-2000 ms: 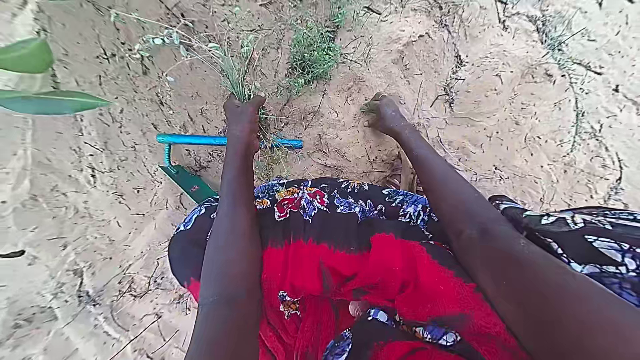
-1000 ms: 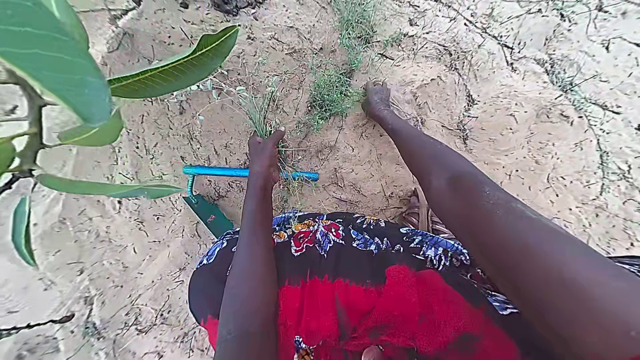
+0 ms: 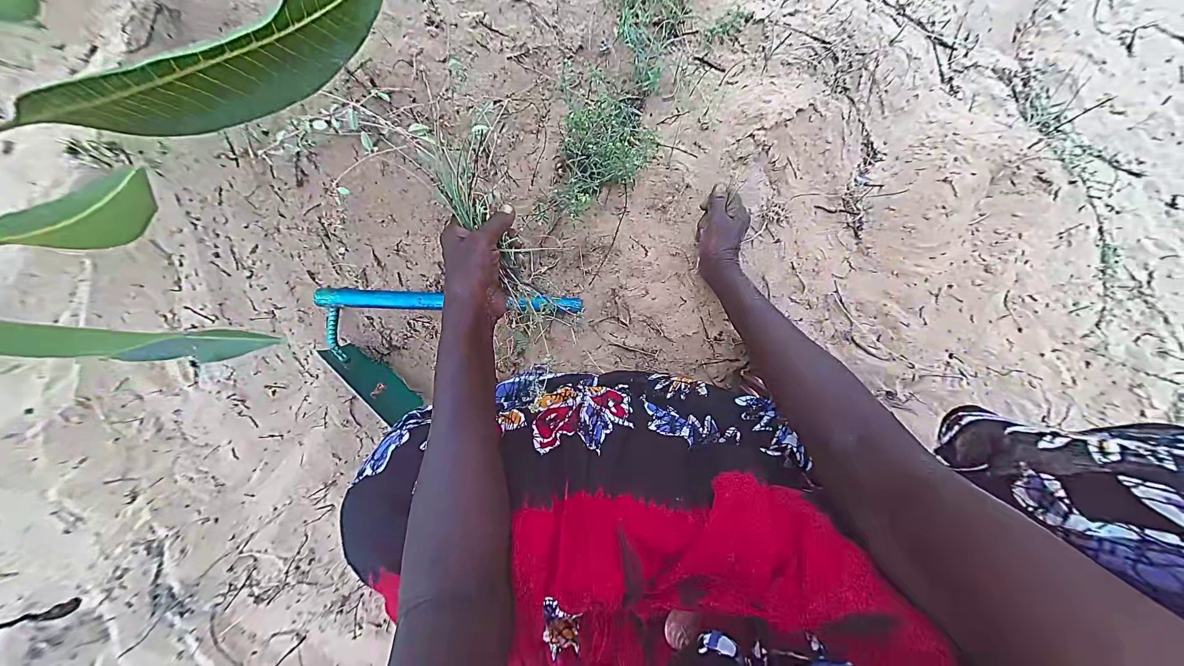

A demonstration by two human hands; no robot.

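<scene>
My left hand grips a bunch of pulled weeds, their leafy stems spreading up and to the left and some stalks hanging below the fist. Beneath my left wrist lies a hand hoe with a blue metal handle and a green flat blade; its blade end is partly hidden by the patterned cloth. My right hand is at the sandy ground with fingers curled down; thin dry stalks show by the fingertips, but whether they are held is unclear. Between and beyond the hands grows a low green plant.
Large green leaves hang close to the camera at the left. Patterned cloth covers my lap, and more printed fabric lies at the right. Sparse weeds and twigs dot the sand at the upper right.
My right hand has moved away from beside the green plant, down and to the right over the sand. My left hand still holds the weeds above the hoe.
</scene>
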